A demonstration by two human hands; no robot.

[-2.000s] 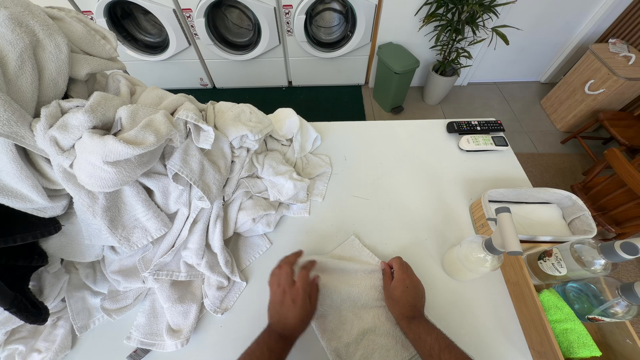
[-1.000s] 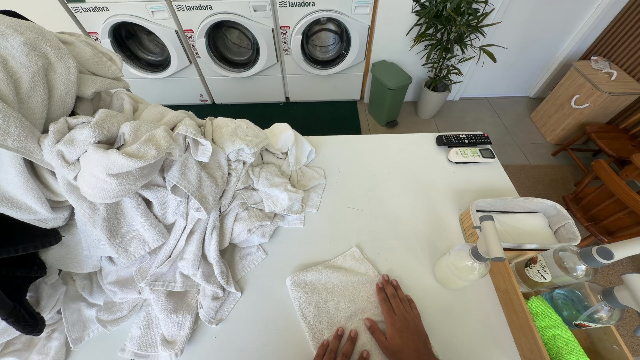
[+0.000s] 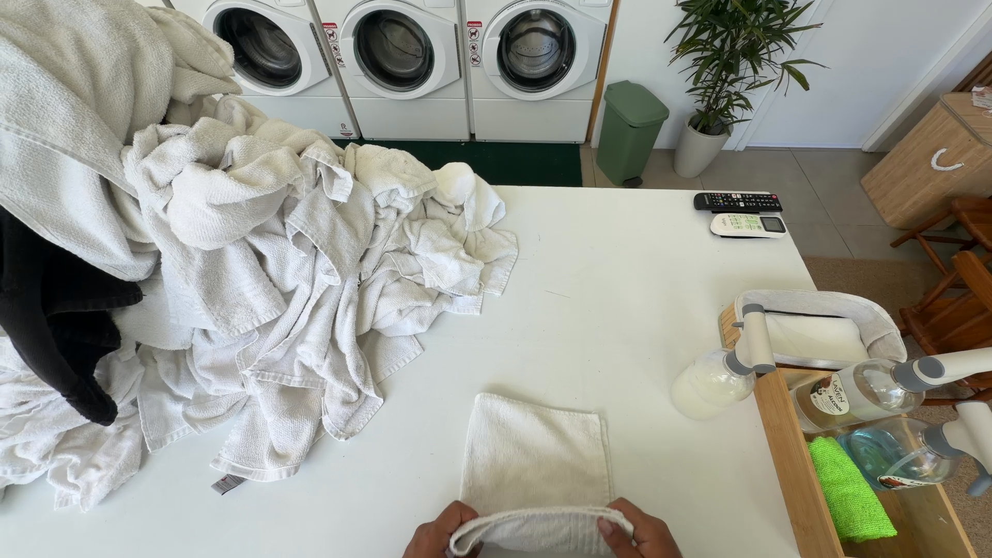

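Note:
A small white terry towel (image 3: 535, 449) lies on the white table at the lower middle, its near end lifted and curled over. My left hand (image 3: 442, 531) pinches the left corner of that raised edge, and my right hand (image 3: 639, 531) grips its right corner, thumb on top. Both hands are partly cut off by the bottom of the view. To the left spreads a large heap of crumpled white towels (image 3: 310, 256), with a black cloth (image 3: 54, 302) at its left side.
Two remote controls (image 3: 736, 203) lie at the far right corner. Along the right edge are a spray bottle (image 3: 709, 387), a lined basket (image 3: 891, 325) and a wooden tray (image 3: 790, 465) with more spray bottles and a green cloth (image 3: 851, 488). Washing machines (image 3: 391, 50) stand behind the table.
One second ago both hands lay flat on the towel's near right part; now they hold its near edge up by the two corners. The towel also lies turned straighter to the view.

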